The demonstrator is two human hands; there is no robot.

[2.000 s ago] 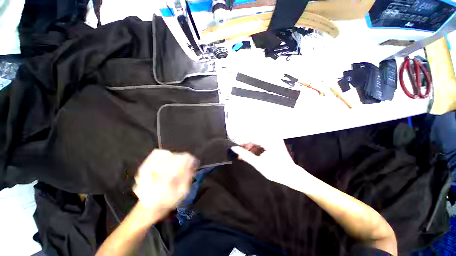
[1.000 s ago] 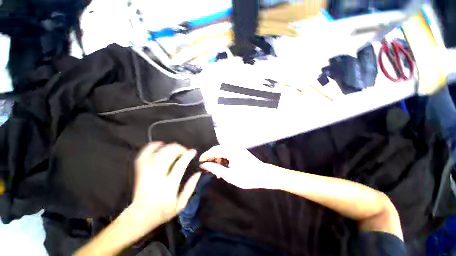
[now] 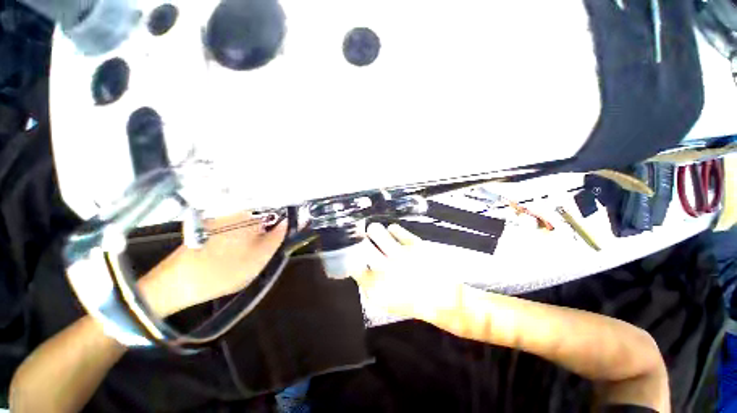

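The white sewing machine head (image 3: pixel 452 97) fills the upper part of the view. The dark garment piece (image 3: pixel 299 323) lies under its needle area and hangs over the table's front edge. My left hand (image 3: pixel 222 258) is at the left of the presser foot (image 3: pixel 335 211), partly behind the machine's clear guard and thread parts; what its fingers do is hidden. My right hand (image 3: pixel 400 270) lies on the table just right of the presser foot, fingertips at the cloth's edge; its grip is not clear.
Two black fabric strips (image 3: pixel 461 216) lie right of my right hand. Thread snips (image 3: pixel 529 214) and a thin brass-coloured stick (image 3: pixel 578 228) lie beyond them. Black label stacks (image 3: pixel 638 202) and red-handled shears (image 3: pixel 700 187) are at the far right. Dark cloth (image 3: pixel 517 363) covers the lap.
The view has moved close over the machine head. Both hands have gone from the cloth's front part to the presser foot area, and the garment now lies under the head.
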